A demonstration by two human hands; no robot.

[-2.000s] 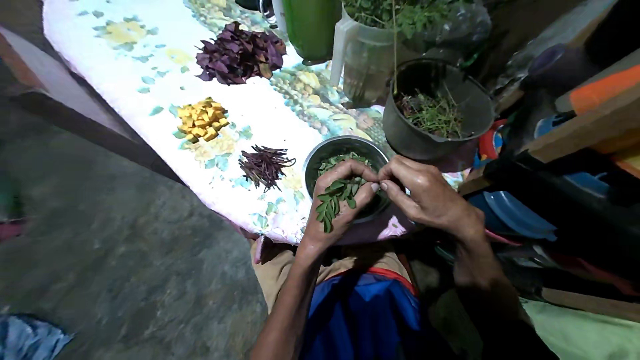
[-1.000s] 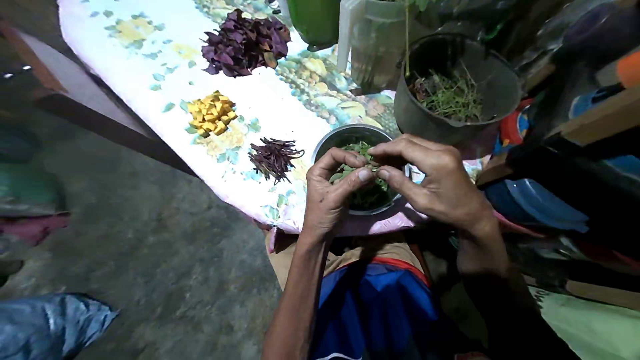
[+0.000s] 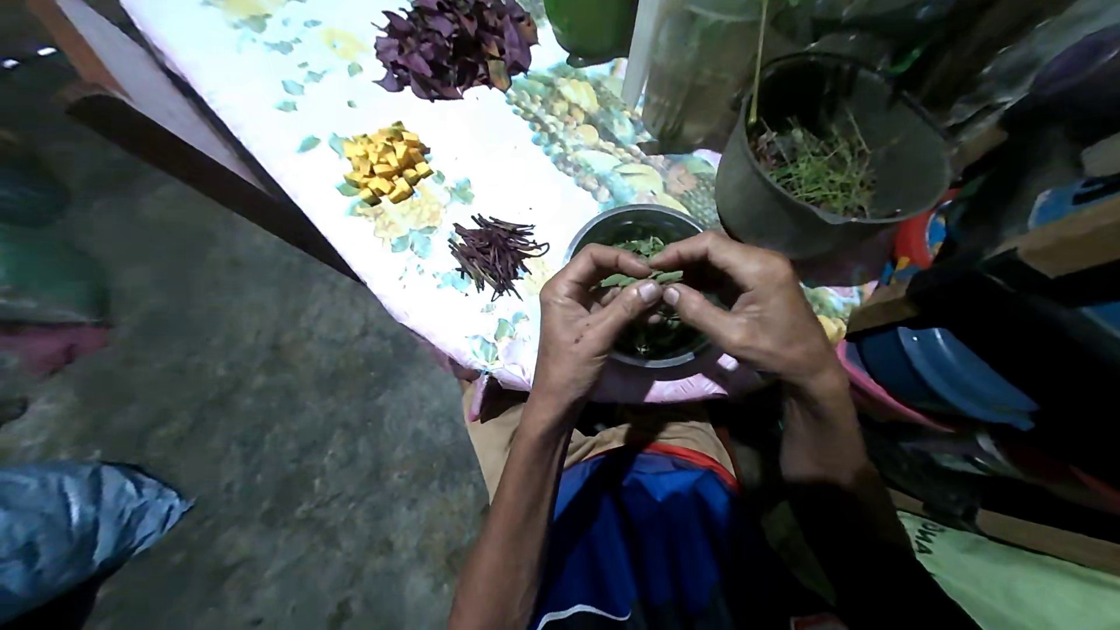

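Observation:
Over a round metal bowl (image 3: 612,219) of green leaves (image 3: 647,247), my left hand (image 3: 586,319) and my right hand (image 3: 752,306) meet, thumb tips almost touching. Small green leaves (image 3: 623,280) are pinched between the fingers of both hands. The bowl stands at the table's near edge, its lower right part partly covered by my right hand. Left of it lies a small heap of dark purple stems (image 3: 496,254). Farther back are yellow-orange cubes (image 3: 385,164), which look like cut squash, and a pile of purple leaves (image 3: 455,45).
A dark pot (image 3: 744,197) with green sprigs and stalks stands behind my right hand. Beside it are a clear plastic pitcher (image 3: 696,79) and a green container (image 3: 593,26). Blue basins (image 3: 962,372) sit on the right. A floral tablecloth (image 3: 350,254) covers the table.
A leafy green sprig that hung below my left hand two seconds ago no longer shows there; small leaves are now between my fingertips. The view has shifted somewhat.

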